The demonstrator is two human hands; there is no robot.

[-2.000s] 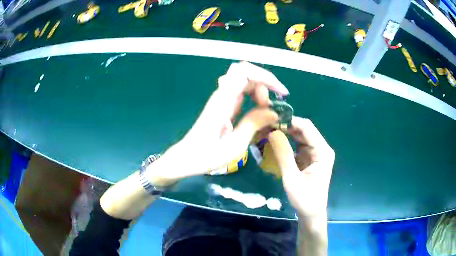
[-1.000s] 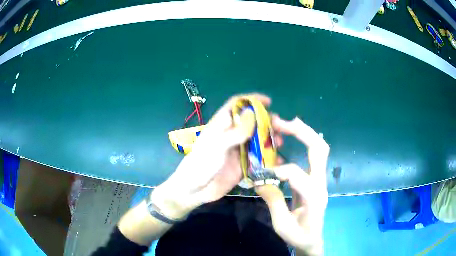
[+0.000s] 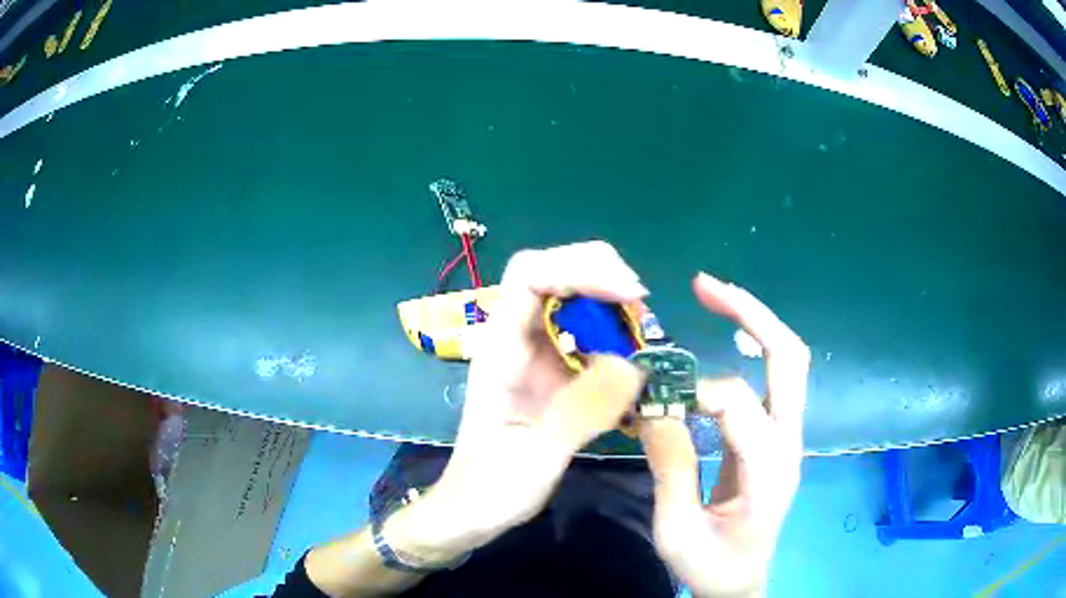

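Note:
My left hand point(image 3: 526, 374) holds a yellow housing shell point(image 3: 554, 313) near the worktop's front edge. The shell's open side shows blue inside. My right hand point(image 3: 731, 467) grips a small green circuit board point(image 3: 669, 379) between thumb and fingers, at the shell's right end. The board's face is turned up, with pale parts along its lower edge. My left thumb touches or nearly touches the board. A second yellow shell point(image 3: 438, 324) lies on the worktop left of my hands, partly hidden by my left hand. Red wires point(image 3: 470, 259) run from it to another circuit board point(image 3: 452, 206).
A pale rail point(image 3: 526, 25) with an upright point(image 3: 844, 33) separates the dark green worktop point(image 3: 292, 234) from the belt behind. Yellow units point(image 3: 782, 14) lie on the belt. An open cardboard box point(image 3: 222, 502) and a blue stool point(image 3: 945, 491) stand on the floor.
The shell in my left hand has tilted from upright, and the board has moved up and right with its face now showing. The second shell and its board lie nearly as one second ago.

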